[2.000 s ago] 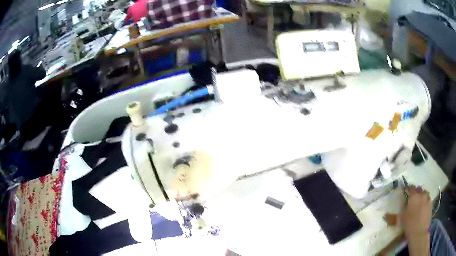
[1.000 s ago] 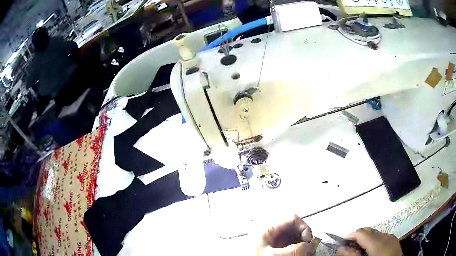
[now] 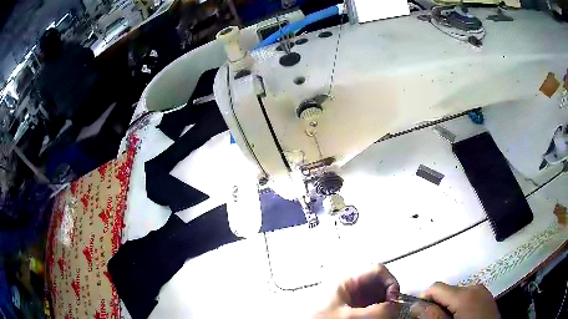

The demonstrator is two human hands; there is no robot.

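Observation:
My left hand is at the bottom edge, partly cut off, with its fingertips pinched together; what they pinch is too small to tell. My right hand is just right of it, closed around small dark thread snips whose tip touches the left fingertips. The off-white sewing machine stands in front. A navy fabric piece lies under the needle area and passes behind the white rounded attachment. More dark cut pieces lie on the table to the left.
A black flat rectangle, perhaps a phone, lies right on the machine bed, with a small grey piece beside it. A tan cardboard board with red print is at the left. A dark-clothed person is at the far left.
My right hand was by the table's right edge, then came beside my left hand, which came into view. The snips' blades, apart a second ago, are now at the left fingertips. The view shifted too.

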